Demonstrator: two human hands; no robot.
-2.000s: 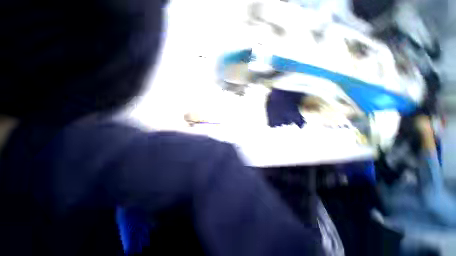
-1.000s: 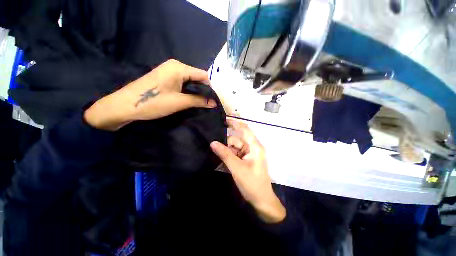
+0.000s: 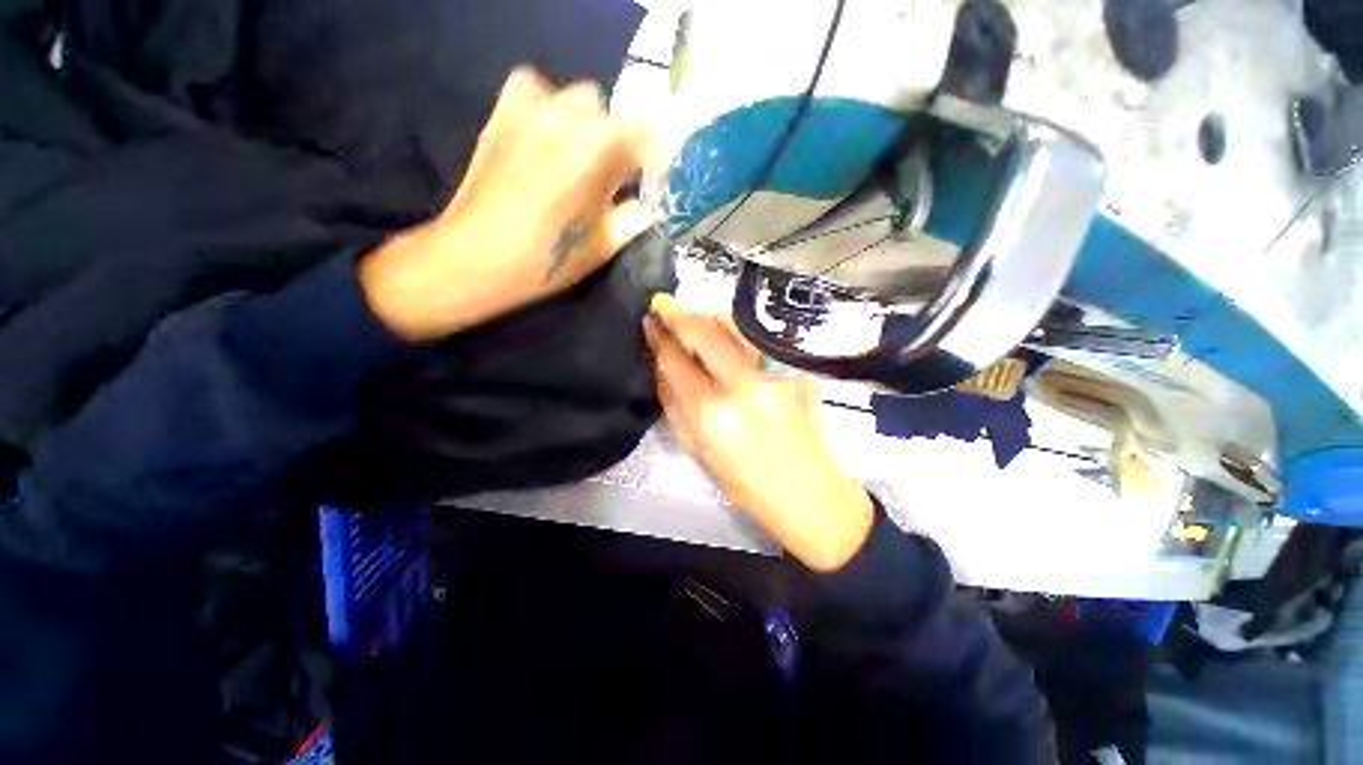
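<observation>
A large black garment (image 3: 508, 396) covers the left of the white machine table and hangs over its front edge. My left hand (image 3: 523, 209) is on the garment's upper edge, fingers curled near the needle end of the sewing machine head (image 3: 1166, 269); its grip is blurred. My right hand (image 3: 748, 419) lies at the garment's right edge, fingertips against the cloth just below the needle area. The shiny metal guard (image 3: 1031, 247) stands right of the fingertips. The presser foot and needle cannot be made out clearly.
A dark cloth scrap (image 3: 957, 423) lies under the arm, beside a brass-coloured knob (image 3: 993, 378). A beige and metallic part (image 3: 1099, 404) is further right. A blue plastic crate (image 3: 374, 575) is below the table. Dark cloth fills the upper left.
My left hand has moved up and closer to the machine's needle end, its fingers now more curled. My right hand has shifted slightly up. The view has shifted, showing the metal guard further right.
</observation>
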